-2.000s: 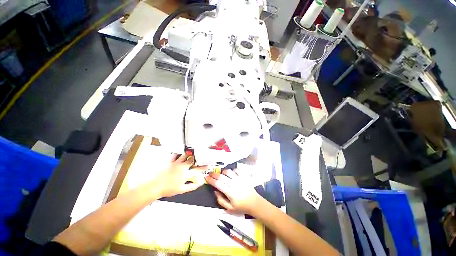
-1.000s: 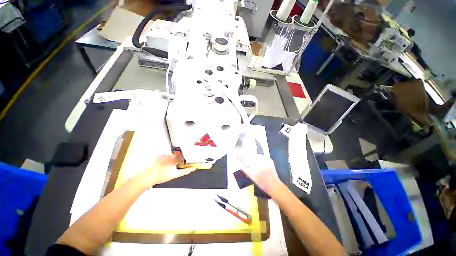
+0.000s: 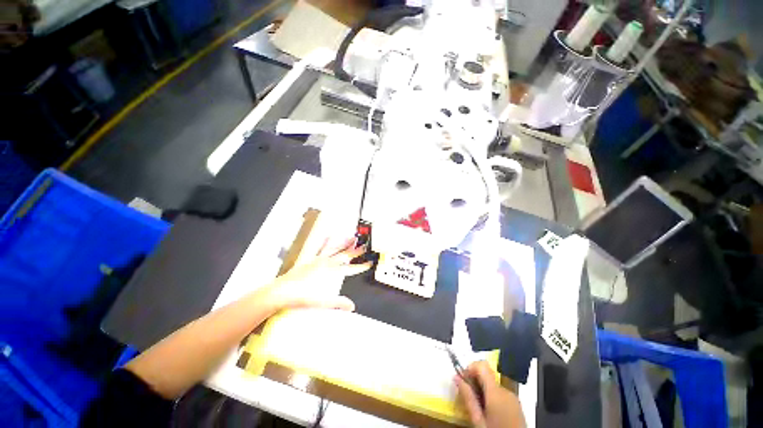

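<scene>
The black panel (image 3: 393, 308) lies flat under the machine head. A white label (image 3: 407, 273) with black lettering shows in the clamp window on the panel. My left hand (image 3: 314, 280) lies flat at the panel's left edge, fingers spread, fingertips beside the clamp; it holds nothing visible. My right hand (image 3: 492, 399), cut off by the bottom edge, is closed around a slim dark pointed tool (image 3: 456, 363) at the front right of the white template (image 3: 360, 338). My fingers hide most of the tool, so I cannot tell if it is the snips or the pen.
Black pieces (image 3: 517, 344) lie at the template's right edge. A printed label strip (image 3: 563, 292) lies right of them. The white machine head (image 3: 427, 184) stands over the work. The control panel (image 3: 640, 221) is at right. Blue bins stand left (image 3: 75, 251) and right (image 3: 661, 359).
My right hand has moved from beside the clamp down to the template's front right and taken hold of a tool. The label now shows in the clamp window. The view has shifted.
</scene>
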